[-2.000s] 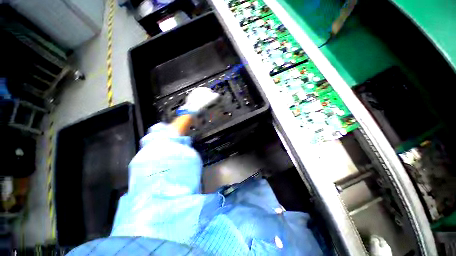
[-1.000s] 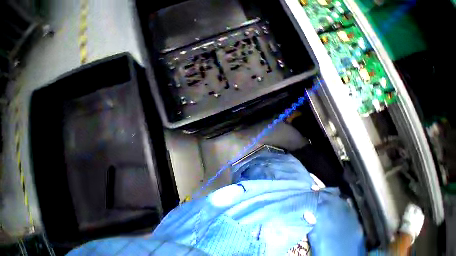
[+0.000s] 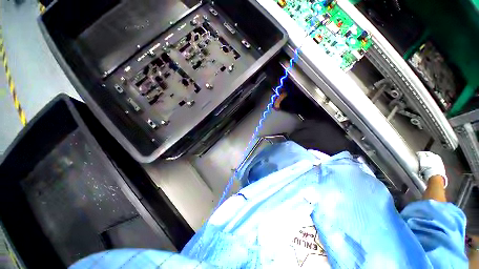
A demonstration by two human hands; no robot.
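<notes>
My right hand (image 3: 433,165), in a white glove, is at the outer end of the near silver conveyor rail (image 3: 386,147) at the right. Its fingers are at the rail's edge; whether they grip it cannot be told. My left hand is not in view. Green circuit boards (image 3: 336,31) lie between the rails at the top. A carrier fixture (image 3: 173,68), flat and dark with two pockets and small studs, lies in the large black tote (image 3: 223,110) at the upper left.
A second black tote (image 3: 134,202) stands at the lower left. A blue coiled cord (image 3: 262,118) stretches from the rail toward my smock. A tray of small grey pieces (image 3: 433,73) lies beyond the far rail. Yellow-black floor tape (image 3: 11,86) runs at the left edge.
My left hand, over the fixture in the tote two seconds ago, has left the view. My right hand has moved up in view to the rail end. The view has turned and shifted.
</notes>
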